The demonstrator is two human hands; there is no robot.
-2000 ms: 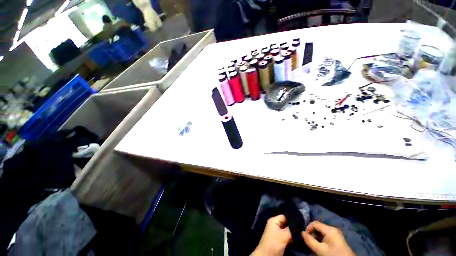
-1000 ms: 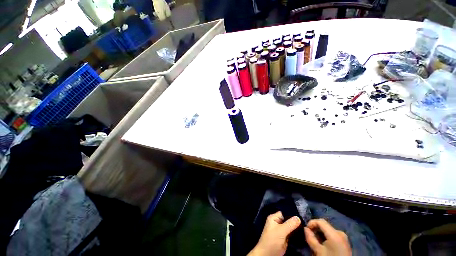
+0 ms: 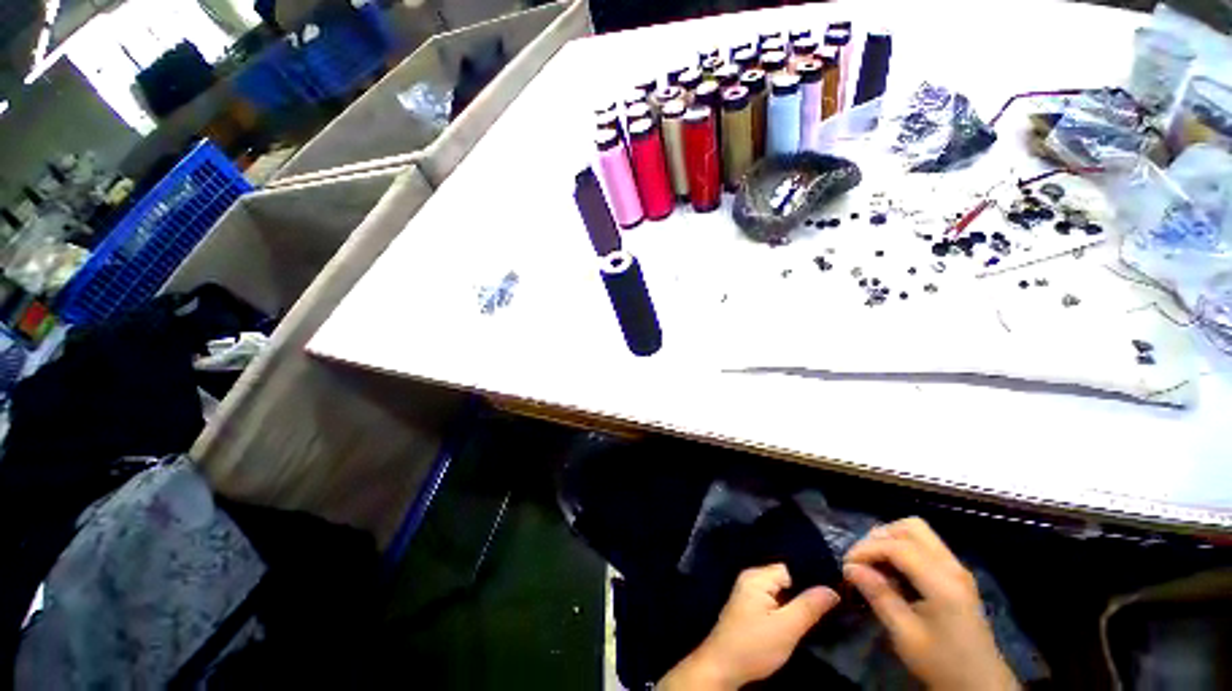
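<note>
The black garment [image 3: 757, 540] with grey-blue patterned parts lies on my lap below the table edge. My left hand [image 3: 763, 624] pinches its black cloth between thumb and fingers. My right hand [image 3: 919, 594] is just to the right, beside the cloth, with thumb and fingertips together. Whether a needle or thread is between the right fingertips is too small to see. The part of the garment under both hands is hidden.
On the white table [image 3: 541, 392] lie a black thread cone [image 3: 631, 305], coloured cones [image 3: 700, 159], a dark dish [image 3: 790, 192], scattered buttons and a fabric strip [image 3: 973, 381]. Clear bags [image 3: 1175, 223] lie right. Grey bins [image 3: 318, 338] and a garment pile [image 3: 135, 567] are left.
My right hand has risen and moved slightly right, off the left fingertips. My left hand still pinches the black cloth. The table appears a little higher in the view.
</note>
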